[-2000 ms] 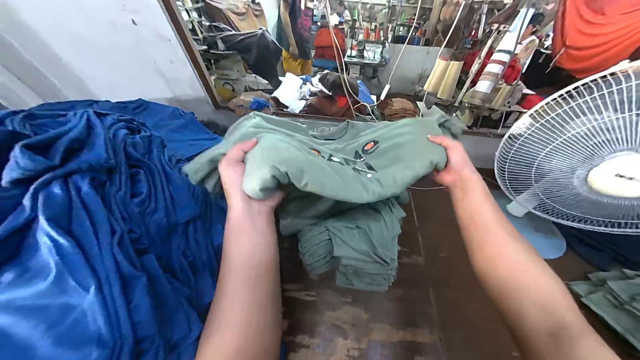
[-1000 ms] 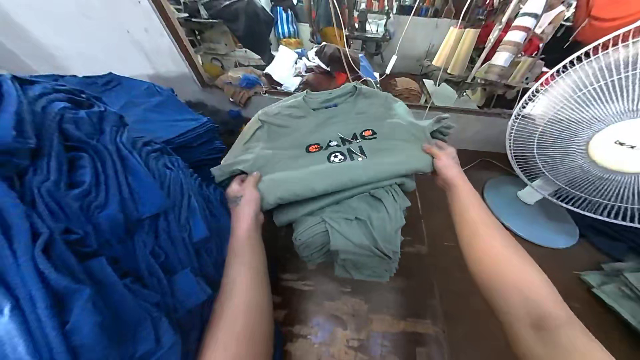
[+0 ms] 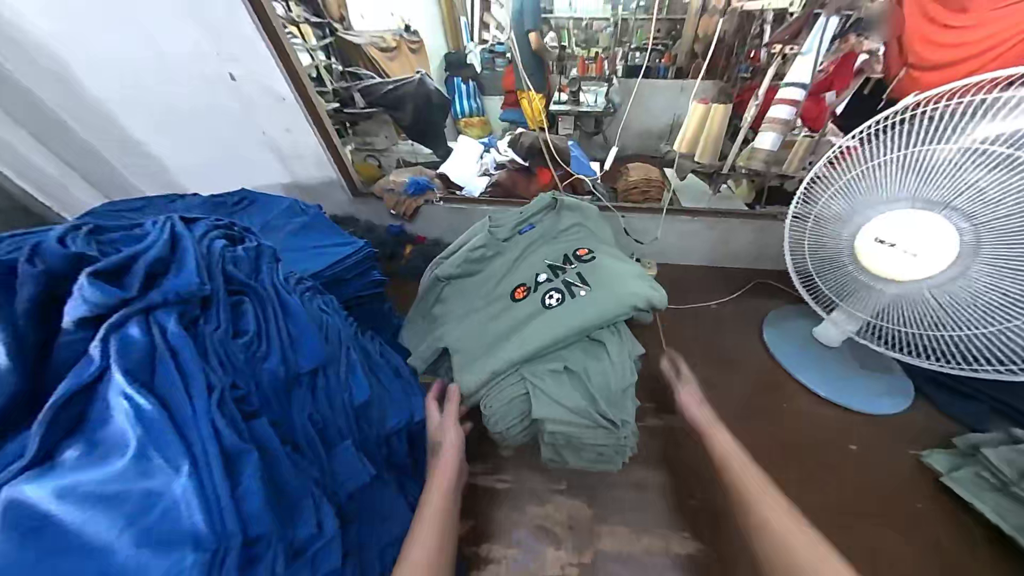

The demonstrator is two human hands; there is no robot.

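A green sweatshirt (image 3: 480,320) with a printed front lies tilted on top of a stack of folded green garments (image 3: 588,424), its neckline toward the far ledge. My left hand (image 3: 446,424) is at the sweatshirt's near left edge, fingers slightly apart and holding nothing; whether it touches the cloth is hard to tell. To the right of the stack, my right hand (image 3: 680,380), somewhat blurred, hovers apart from the cloth with nothing visible in it.
Large piles of blue garments (image 3: 200,384) fill the left. A white fan (image 3: 904,244) on a blue base stands right, near more green cloth (image 3: 984,472). A thin cord crosses the brown table (image 3: 720,456). Beyond the ledge, a person (image 3: 530,56) stands near a sewing machine (image 3: 578,96).
Both hands have let go of the sweatshirt, which they held by its sides in the earlier frames. It now lies flatter and tilted on the stack. My right hand has moved away from it.
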